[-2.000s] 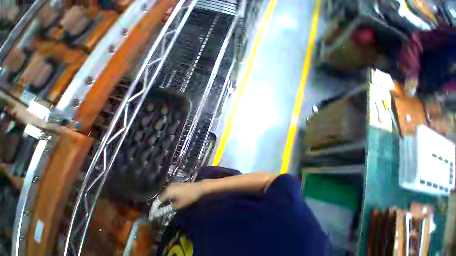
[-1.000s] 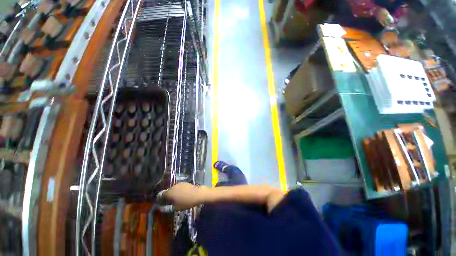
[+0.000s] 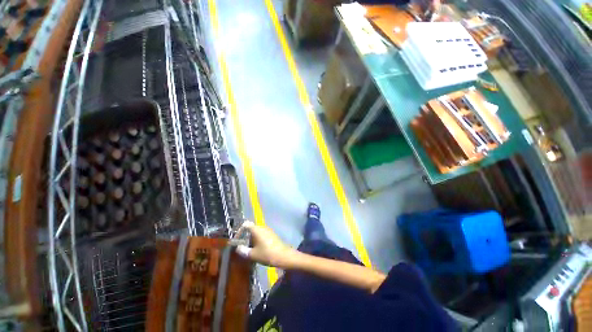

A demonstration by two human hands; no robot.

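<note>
My right hand (image 3: 265, 248) reaches in from the right across my body. Its fingers, with white tips, are closed on the upper right corner of an orange-brown fixture board (image 3: 237, 285). The board has two grey bars along it and small brown parts between them. It lies at the bottom left, and its lower end is cut off by the picture's edge. My left hand is not in view.
Chrome wire rack rails (image 3: 63, 175) run along the left. A dark parts tray (image 3: 165, 162) with rows of round parts lies beyond the board. A green-topped bench (image 3: 389, 84) holds fixtures (image 3: 448, 130) and white foam trays (image 3: 441, 55). A blue stool (image 3: 483, 240) stands below.
The view has turned to the right, so aisle, bench and tray appear further left. The fixture board now looks larger and nearer, with my right hand at its corner.
</note>
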